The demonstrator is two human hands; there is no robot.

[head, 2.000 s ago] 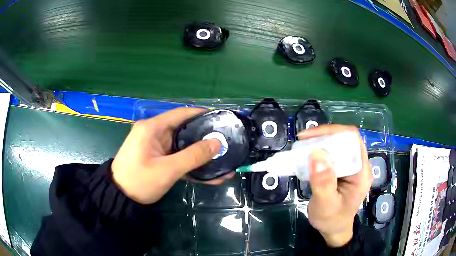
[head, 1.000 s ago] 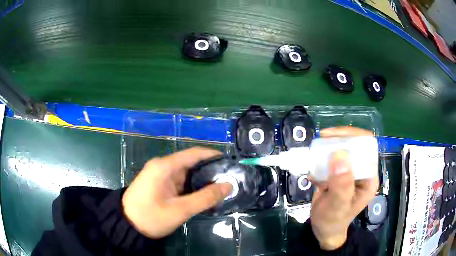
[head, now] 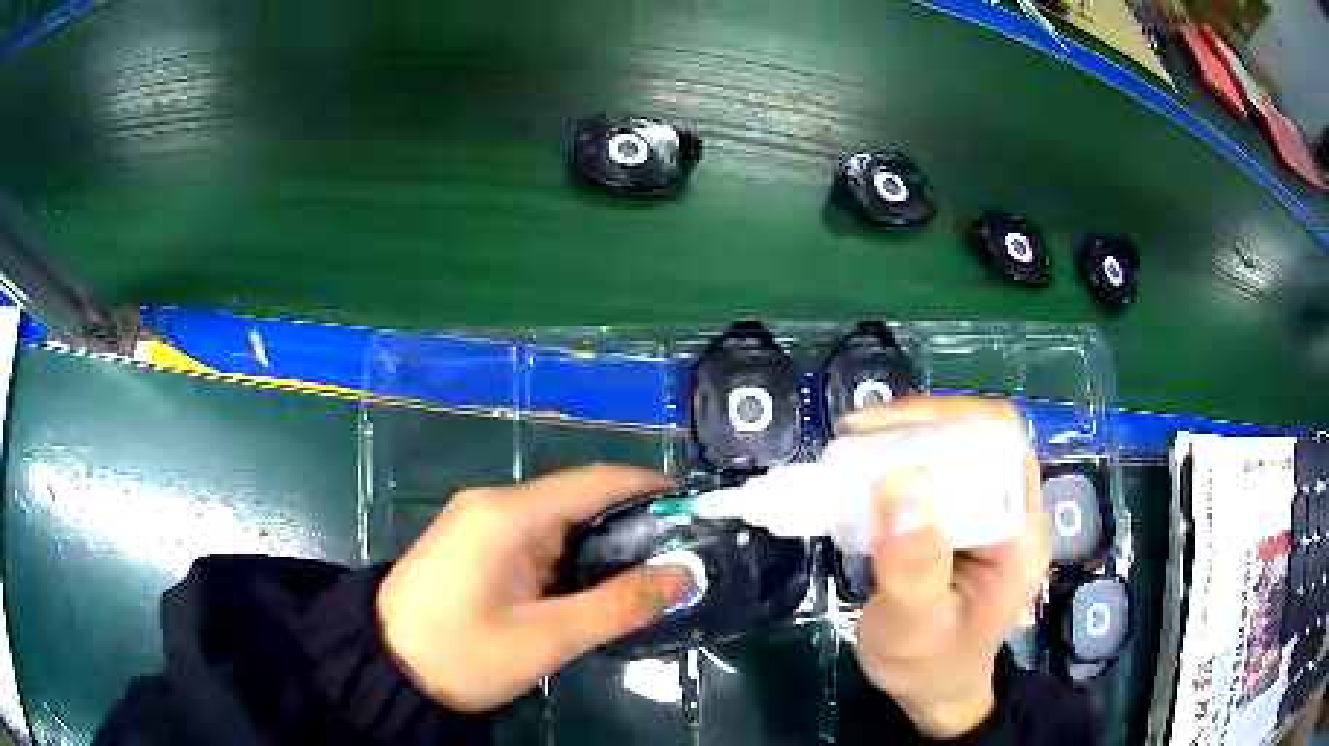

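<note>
My left hand (head: 510, 583) holds a glossy black housing (head: 627, 542) with a white centre ring over the clear blister tray (head: 437, 469), thumb on the ring. My right hand (head: 947, 583) holds a white glue bottle (head: 933, 488) sideways. Its green tip (head: 673, 507) points left and lies at the far edge of the housing; whether it touches is unclear. Two black housings (head: 749, 410) stand in the tray's far pockets, tabs away from me. Another is partly hidden behind the bottle and my right hand. Two grey-faced units (head: 1071, 516) sit at the tray's right side.
Several black housings (head: 628, 150) lie on the green conveyor belt (head: 365, 175) beyond its blue edge (head: 306, 344). Newspaper sheets (head: 1232, 583) with black discs are at the right. A metal bar (head: 66, 284) stands at the left. Red-handled tools (head: 1239, 88) lie far right.
The held housing has moved down and slightly right over the tray, and is now tilted. The green tip has shifted from its lower right edge to its far edge.
</note>
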